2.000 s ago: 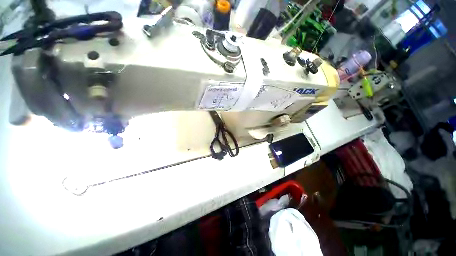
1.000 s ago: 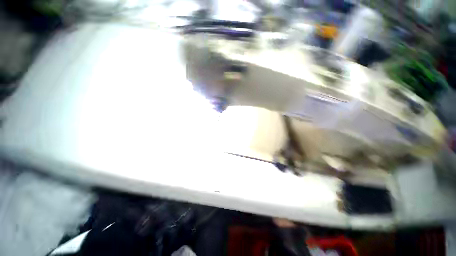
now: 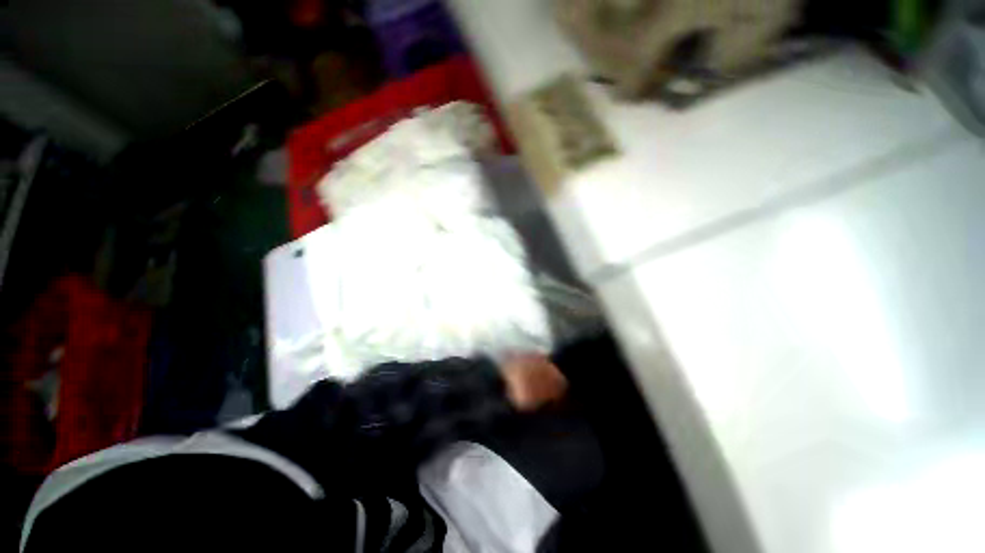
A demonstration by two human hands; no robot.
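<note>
A bundle of white pieces (image 3: 432, 270) lies heaped on a pale stack board (image 3: 286, 313) left of the table. My left hand (image 3: 535, 381) shows small and blurred at the end of a dark sleeve, below the bundle and beside the table's edge. Its fingers cannot be made out, nor whether it holds anything. A white cloth piece (image 3: 486, 499) lies below the sleeve, over dark clothing. My right hand is out of the picture.
The white machine table (image 3: 756, 221) fills the right side, its edge running down diagonally. A red basket (image 3: 308, 162) stands behind the board. Another red basket (image 3: 103, 373) is at the far left. A beige machine part (image 3: 691, 43) is at the top.
The view has swung left, from the sewing machine, scissors and phone to the board with the white bundle. The left hand and dark sleeve now show beside the table.
</note>
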